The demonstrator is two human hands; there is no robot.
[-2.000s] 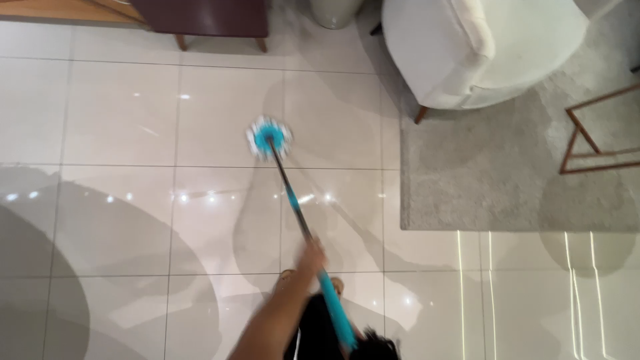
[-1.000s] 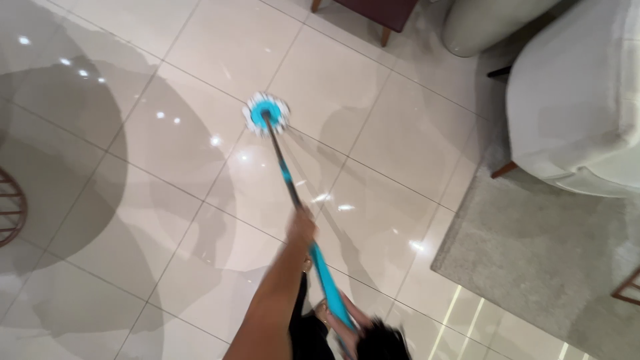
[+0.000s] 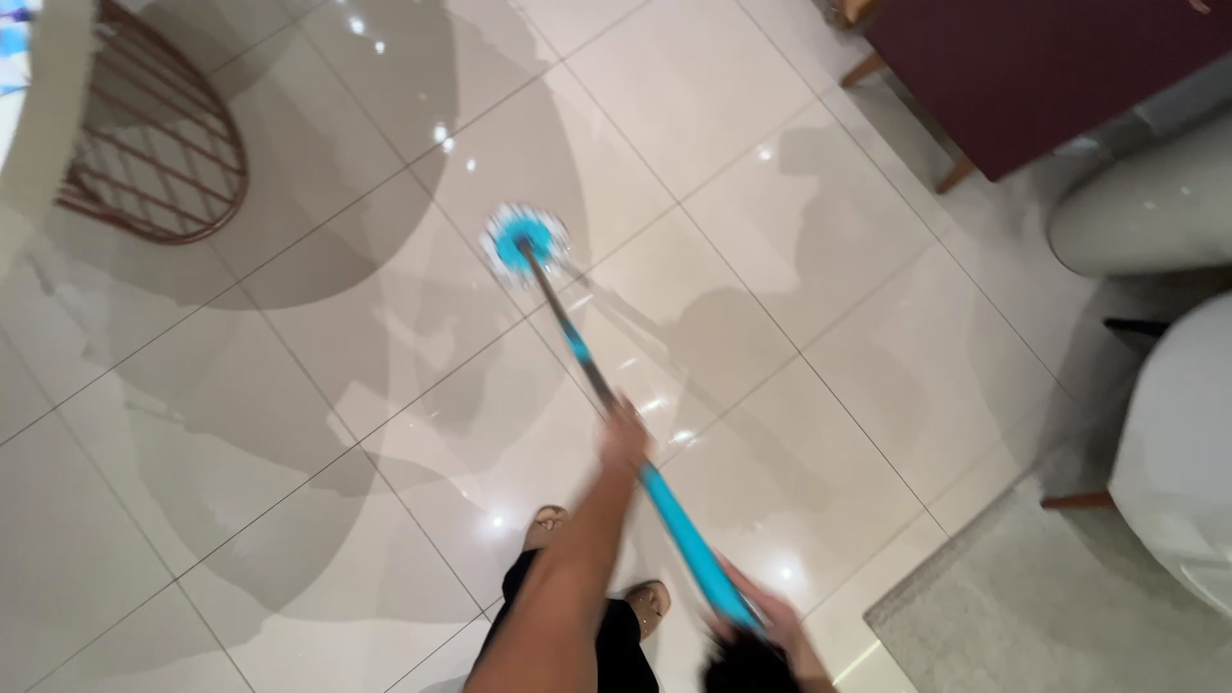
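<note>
A spin mop with a round turquoise head (image 3: 525, 241) and white fringe lies on the glossy tiled floor, its pole running down toward me. My left hand (image 3: 626, 435) is closed around the grey middle part of the pole, just above the turquoise sleeve. Lower down, my right hand (image 3: 760, 611) grips the turquoise upper end of the handle, partly hidden by dark hair at the bottom edge. Both hands are blurred. My feet in sandals stand left of the handle and below the mop head.
A reddish-brown slatted chair (image 3: 159, 144) and a pale round table edge (image 3: 48, 125) are at the upper left. At the right are a maroon cabinet on wooden legs (image 3: 1039, 77), a pale cylindrical pot (image 3: 1145, 207), a white armchair (image 3: 1184, 452) and a grey rug (image 3: 1049, 597).
The view has turned and shifted left, bringing the slatted chair further in. Both hands now hold the mop handle; two seconds ago only one was clearly visible on it.
</note>
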